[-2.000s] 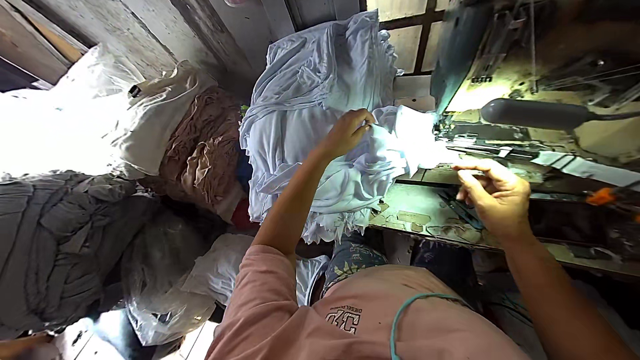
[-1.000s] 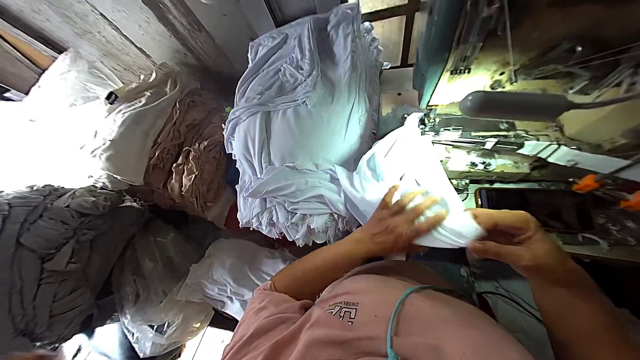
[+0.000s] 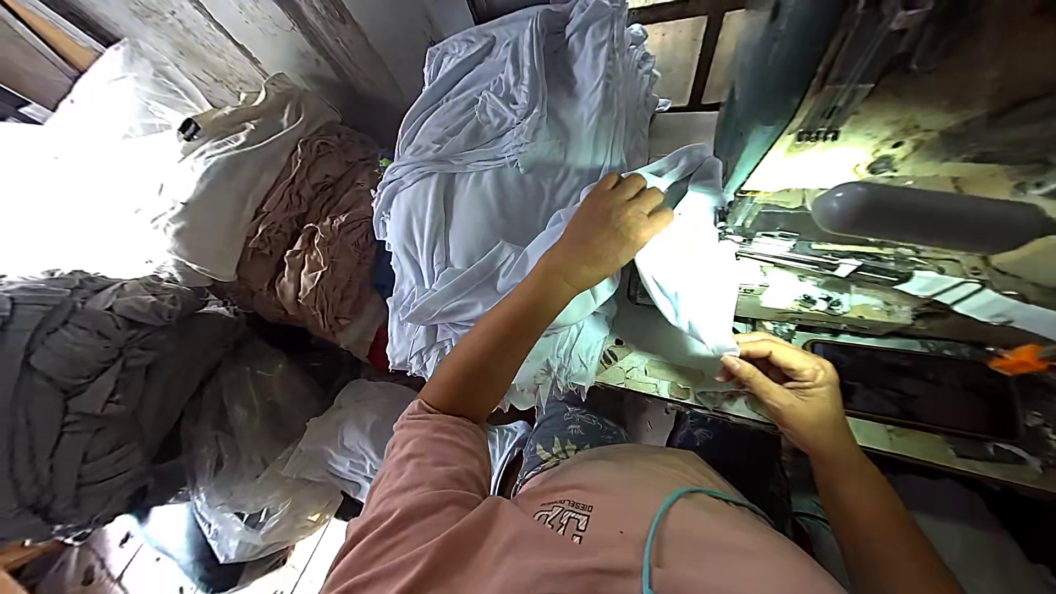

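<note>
A white fabric piece (image 3: 693, 256) stretches between my hands beside the needle area of a sewing machine (image 3: 763, 247), brightly lit by its lamp. My left hand (image 3: 619, 219) grips the upper left part of the cloth, close to a tall stack of white fabric (image 3: 495, 190). Lower right, my right hand (image 3: 780, 384) pinches the bottom corner of the cloth between thumb and fingers. The cloth's upper end lies against the machine, where the glare hides the exact contact.
A grey rounded lamp or cover (image 3: 924, 216) juts over the machine bed. A dark phone (image 3: 916, 388) lies on the table by an orange clip (image 3: 1023, 360). Left are brown cloth (image 3: 309, 239), grey cloth (image 3: 82, 396) and a clear plastic bag (image 3: 247, 429).
My left hand has moved up from the cloth's lower part, where it lay a second ago, to its upper left. The cloth, bunched near my right hand then, now hangs stretched out.
</note>
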